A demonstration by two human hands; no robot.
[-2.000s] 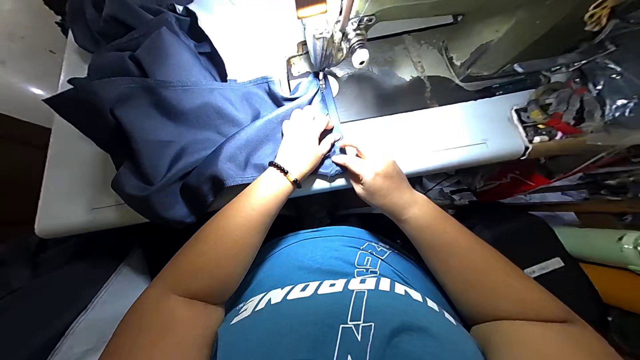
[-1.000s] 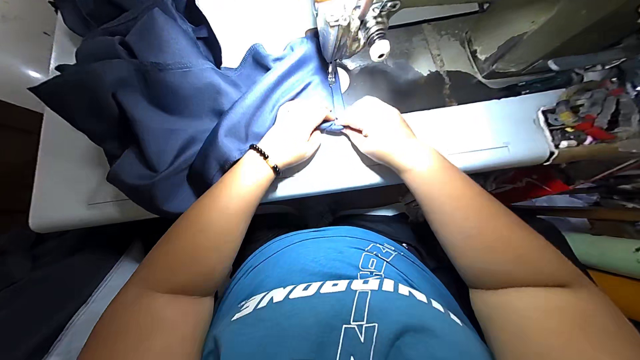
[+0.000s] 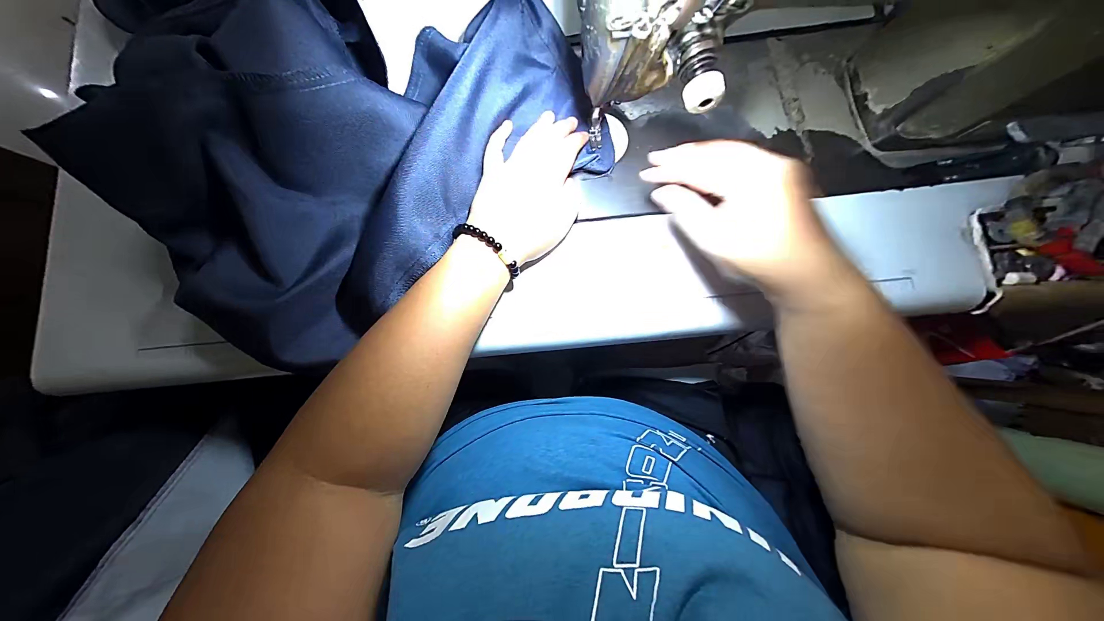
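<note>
Navy blue fabric point(image 3: 285, 172) lies in folds over the left part of the sewing table, and one edge of it runs under the presser foot point(image 3: 595, 129) of a sewing machine point(image 3: 634, 43). My left hand point(image 3: 530, 190) lies flat on this fabric just left of the foot, fingers apart and pointing at it. A beaded bracelet point(image 3: 487, 241) is on that wrist. Right of the foot, my right hand point(image 3: 733, 207) is raised over the machine bed, slightly blurred, with fingers partly bent and no fabric seen in it.
The white table's front edge point(image 3: 604, 341) runs close before my body. At the right end a tray point(image 3: 983, 259) holds small scraps and a red piece. The machine's arm point(image 3: 966, 69) stretches across the upper right, over a worn dark bed point(image 3: 742, 112).
My right hand has let go of the fabric edge and moved right. My left hand has moved from the pinched edge up onto the fabric beside the foot. The fabric near the foot is now bunched differently.
</note>
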